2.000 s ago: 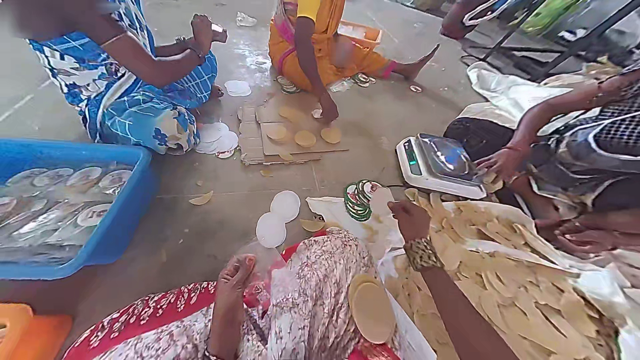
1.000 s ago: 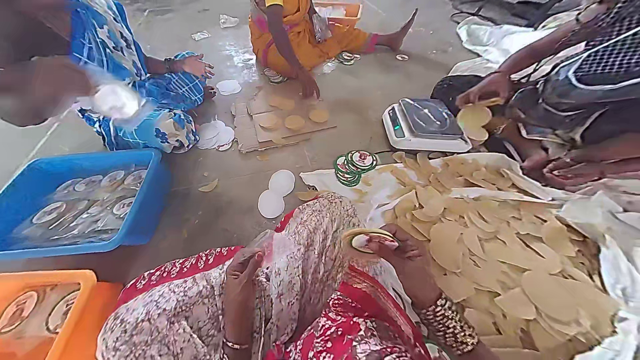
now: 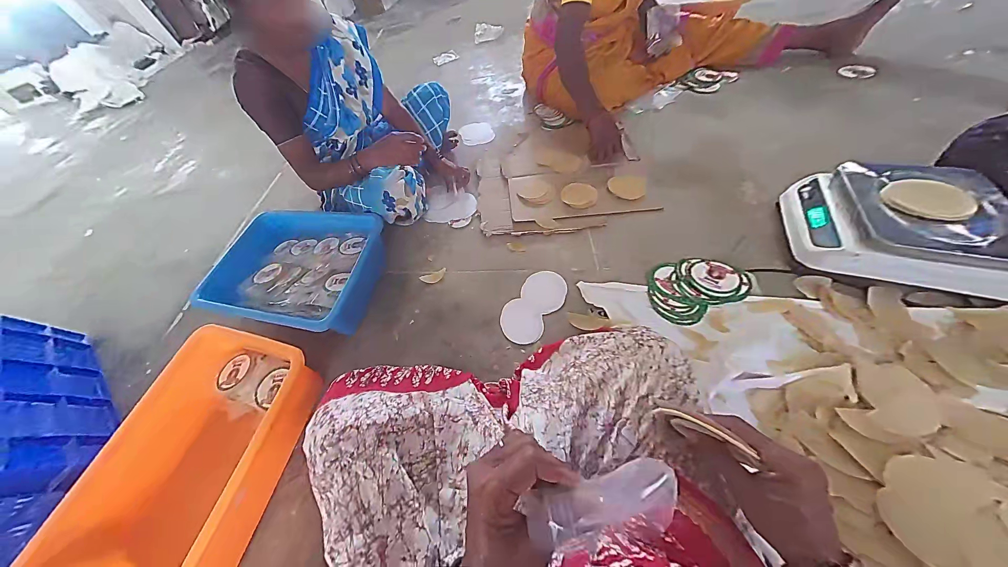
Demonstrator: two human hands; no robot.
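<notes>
My left hand (image 3: 512, 496) grips a clear plastic bag (image 3: 610, 504) over the lap. Close on its right, my right hand (image 3: 756, 488) holds a stack of thin round tan discs (image 3: 705, 431), seen nearly edge-on. Beyond my knees lie two white paper circles (image 3: 533, 307) on the floor. Round printed labels with green rims (image 3: 697, 287) are piled at the edge of a white sheet (image 3: 630, 303). Many loose tan discs (image 3: 929, 472) cover the sheet at the right.
A digital scale (image 3: 811, 228) bears a tan stack at the right. An orange crate (image 3: 260, 465), a blue tub (image 3: 354, 291) of packed discs and a dark blue crate (image 3: 47, 402) stand left. Two people sit ahead beside cardboard (image 3: 496, 197) with tan stacks.
My right hand, with the disc stack, has come down near the bag in my left hand. A tan stack now lies on the scale. The view has swung left.
</notes>
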